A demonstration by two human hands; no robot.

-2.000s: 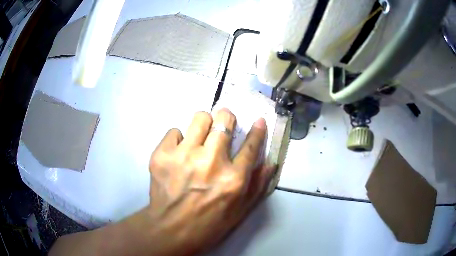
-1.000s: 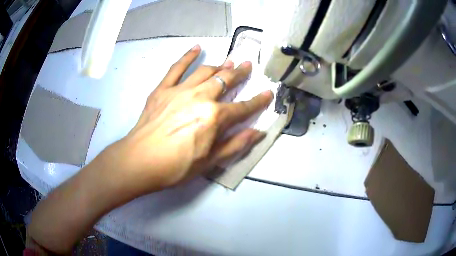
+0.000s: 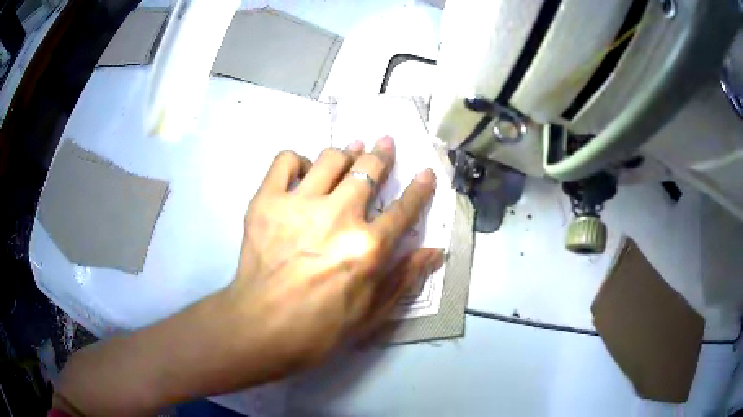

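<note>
My left hand (image 3: 334, 236), with a ring on one finger, lies palm down with fingers spread on the white sewing template (image 3: 407, 134). Under the template lies a grey-beige ribbed flap piece (image 3: 458, 285), showing as a border along the right and bottom. Their upper right edge is beside the presser foot (image 3: 466, 171). The thumb and palm hide part of the template's lower end. My right hand is not in view.
The machine head (image 3: 521, 73) fills the upper right, with the thread tension knob (image 3: 586, 234) below it. A darker flap piece (image 3: 652, 322) lies right. Grey-beige pieces lie left (image 3: 102, 208) and upper left (image 3: 277, 50). A blurred white lamp (image 3: 189, 69) crosses the upper left.
The template and flap piece have turned, so their lower end now points down instead of down-left. My left hand has turned with them and moved lower; more of the template shows.
</note>
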